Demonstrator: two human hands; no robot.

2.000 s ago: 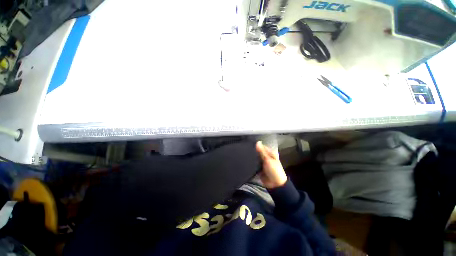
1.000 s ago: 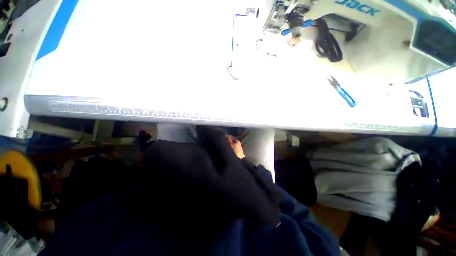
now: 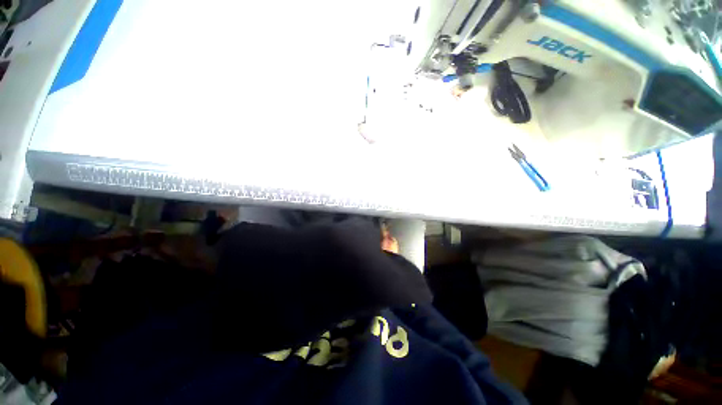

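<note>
A black fabric piece (image 3: 309, 273) lies bunched over my lap and chest, just below the table's front edge. Only a small part of my right hand (image 3: 389, 240) shows at the fabric's upper right side, with its fingers against the cloth; the fabric hides the rest. My left hand is not visible. The fabric is off the machine table, and its far end shows dark against my navy top with yellow lettering.
The white sewing machine (image 3: 586, 71) stands at the upper right. Black-handled scissors (image 3: 509, 95) lie under its arm, and blue snips (image 3: 529, 168) lie nearer. A ruler strip (image 3: 198, 186) runs along the table edge. Grey cloth (image 3: 546, 293) hangs at right; a yellow stool (image 3: 22, 281) stands at left.
The fabric was stretched out to the left, then was lifted and folded and is now bunched in front of me. My right hand moved left and is now mostly covered. The view has shifted.
</note>
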